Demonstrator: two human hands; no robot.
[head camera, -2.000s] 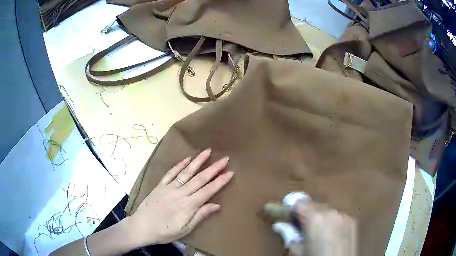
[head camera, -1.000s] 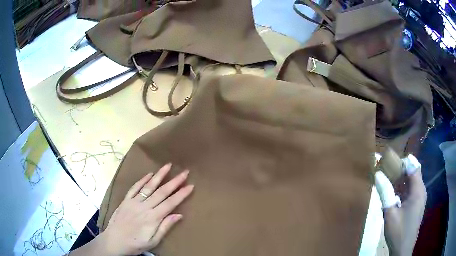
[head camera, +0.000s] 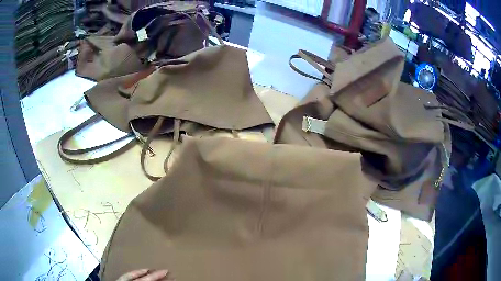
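A large brown bag body (head camera: 274, 219) lies in front of me and runs out of the bottom of the picture. It has soft folds and a faint vertical seam line near its middle. My left hand (head camera: 144, 274) is cut off by the bottom edge; only some fingers show, resting on the bag's lower left with nothing seen in them. My right hand is not clearly in view; a small pale blur at the bottom right edge cannot be made out.
Another brown bag (head camera: 198, 93) with thin straps and a handle loop (head camera: 93, 156) lies behind. A brown bag (head camera: 351, 115) with a cream webbing tab (head camera: 314, 125) lies at right. Loose threads (head camera: 57, 266) lie at left. A small pale strip (head camera: 377, 211) lies right. A blue fan (head camera: 425, 76) stands beyond.
The view has tilted up, so the bags sit lower and more of the room shows. My left hand has dropped to the bottom edge. My right hand, earlier at the bag's right side, has left clear view.
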